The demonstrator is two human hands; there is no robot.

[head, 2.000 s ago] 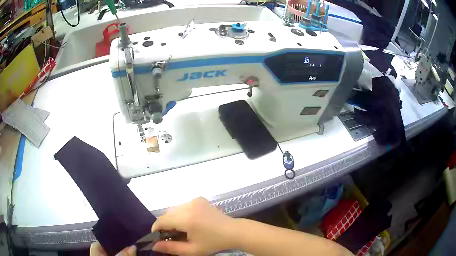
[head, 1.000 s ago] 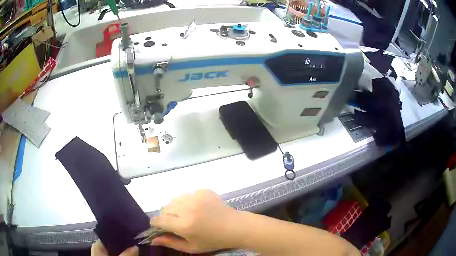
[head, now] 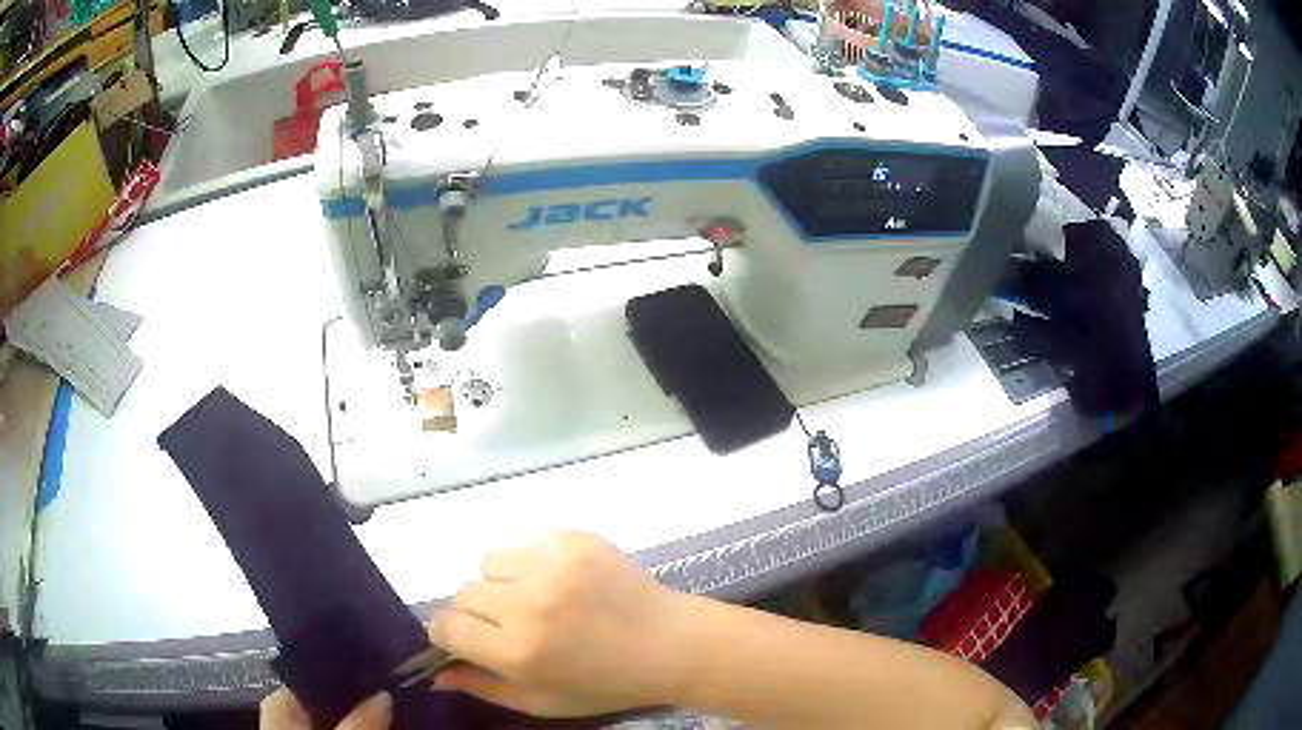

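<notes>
A dark navy-purple cut fabric piece [head: 279,521] lies on the white table left of the machine and hangs over its front edge. My left hand [head: 326,710], cut off by the bottom edge, pinches its lower end between thumb and fingers. My right hand [head: 550,628] is closed on small metal thread snips [head: 417,666]. The blades lie against the fabric beside my left thumb. The snips' handles are mostly hidden by my right hand.
The white JACK sewing machine [head: 600,200] stands behind. A black phone-like rectangle [head: 710,368] with a charm [head: 824,468] lies on its bed. Paper sheets [head: 79,342] lie at left, dark fabric [head: 1092,321] at right. A yellow basket [head: 1017,539] is below at right.
My right hand and the snips have shifted slightly up and to the left against the fabric, and the snips now show less. My left hand and the fabric have barely moved.
</notes>
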